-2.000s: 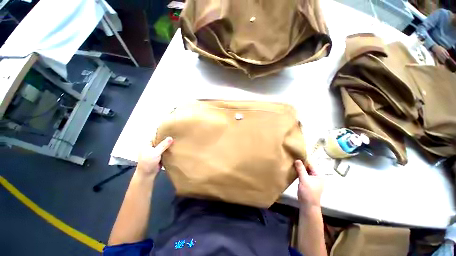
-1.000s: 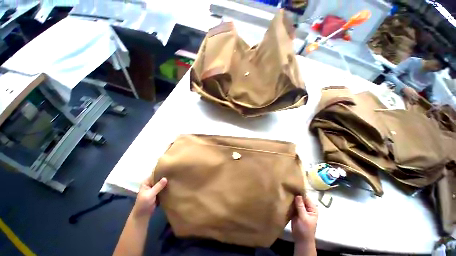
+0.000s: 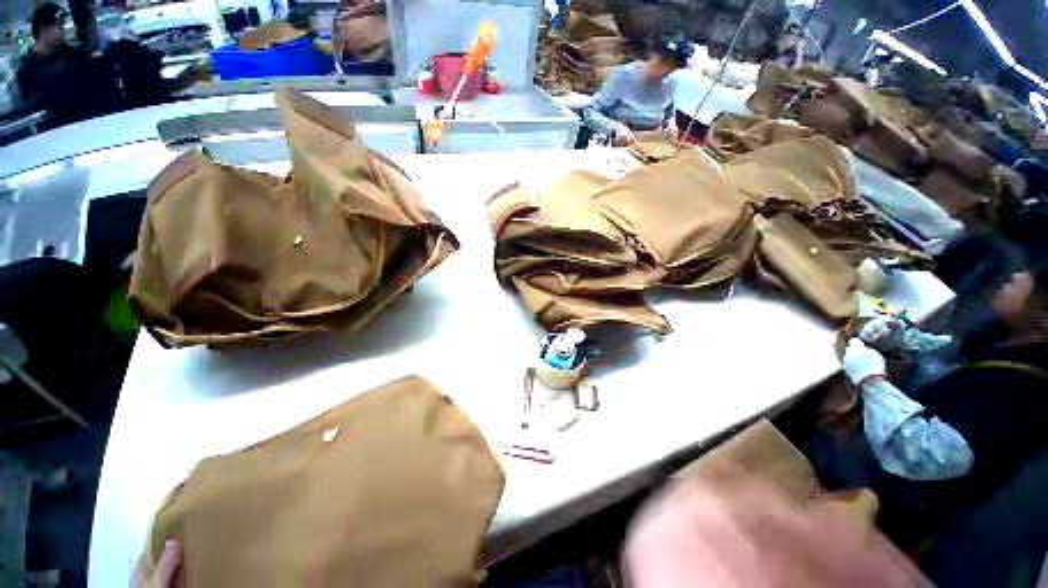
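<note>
A tan bag body (image 3: 333, 505) with a small gold fitting (image 3: 331, 434) lies at the table's near left edge, its lower part cut off by the frame. My left hand (image 3: 164, 567) shows only by its fingertips, holding the bag's left edge. My right hand (image 3: 741, 534) is large and blurred at the lower right, off the bag, near another tan bag piece (image 3: 758, 450) below the table edge. Its fingers cannot be made out.
An upright open bag (image 3: 264, 253) stands at the back left. Bags are heaped (image 3: 644, 230) at the middle right. A tool cup (image 3: 560, 373) has small tools and blocks beside it. A gloved worker (image 3: 919, 414) is at the right; another person (image 3: 638, 98) sits behind the white table (image 3: 460, 333).
The view has swung to the right. My right hand has let go of the bag's right edge and moved away to the right. My left hand still holds the left edge.
</note>
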